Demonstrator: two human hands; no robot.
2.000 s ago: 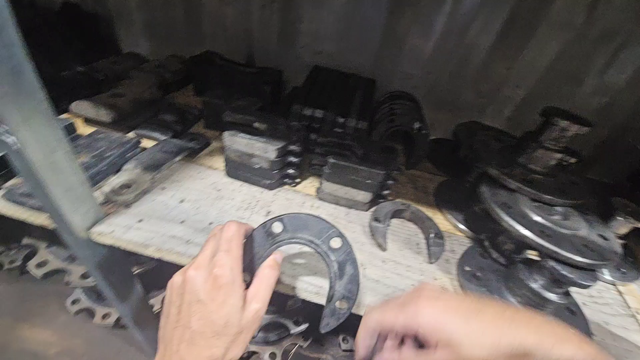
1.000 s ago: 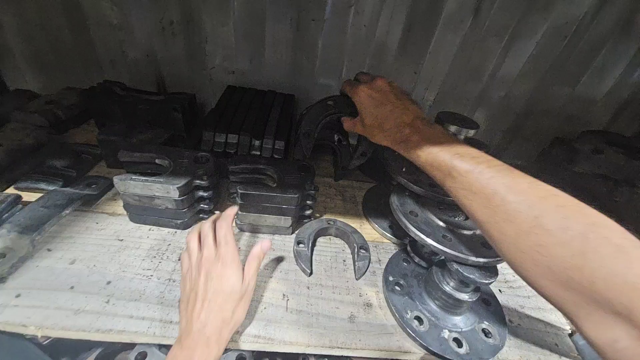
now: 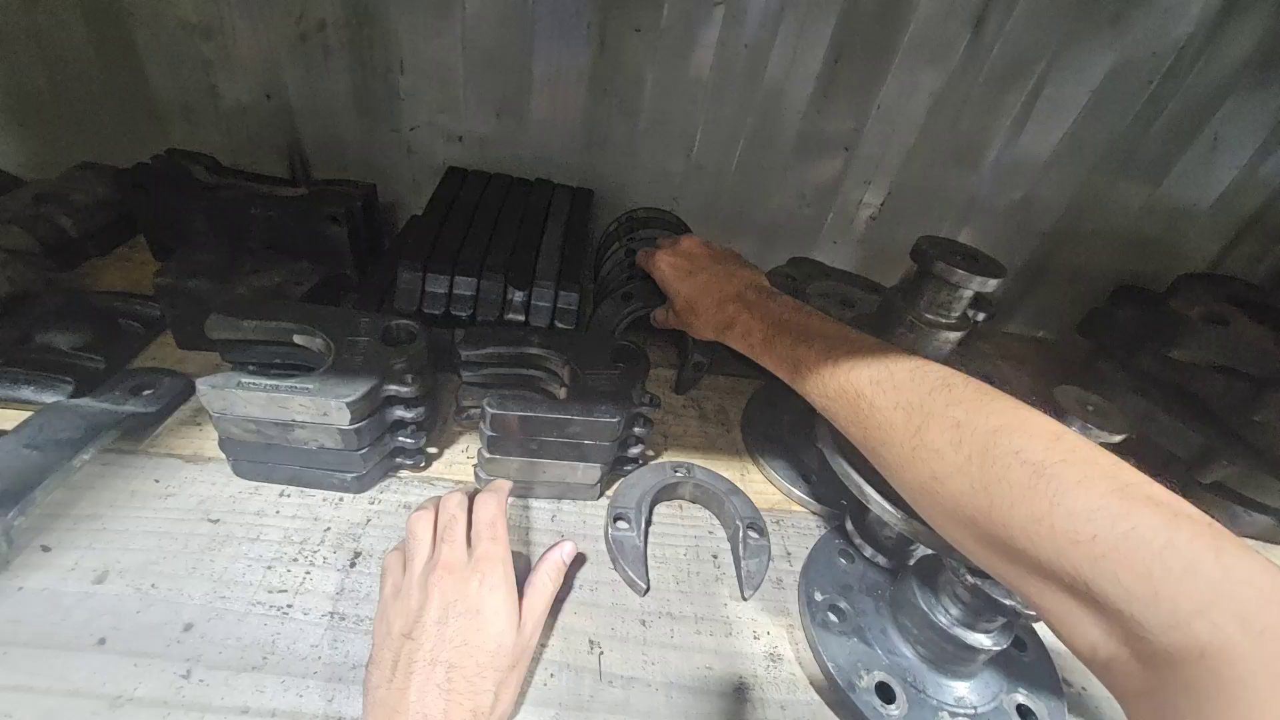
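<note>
My right hand (image 3: 708, 288) reaches to the back of the wooden shelf and touches a row of dark U-shaped metal plates (image 3: 632, 240); its fingertips are partly in shadow, so a grip on one cannot be made out. Flat on the boards nearer to me lies a single horseshoe-shaped metal plate (image 3: 683, 487) with bolt holes, its open end facing me. Left of it my left hand (image 3: 455, 590) rests palm down, fingers spread and empty, with its fingertips near a stack of slotted metal castings (image 3: 545, 468).
Another stack of slotted castings (image 3: 295, 450) stands at left, beside a flat metal bar (image 3: 90, 430). Dark rectangular blocks (image 3: 495, 250) stand behind. Flanged metal hubs (image 3: 940, 620) crowd the area under my right forearm. A corrugated metal wall (image 3: 640, 110) closes the back.
Two seconds ago my left hand held a U-shaped plate at the shelf edge; now it is empty on the boards. My right hand has moved from the front to the rear row.
</note>
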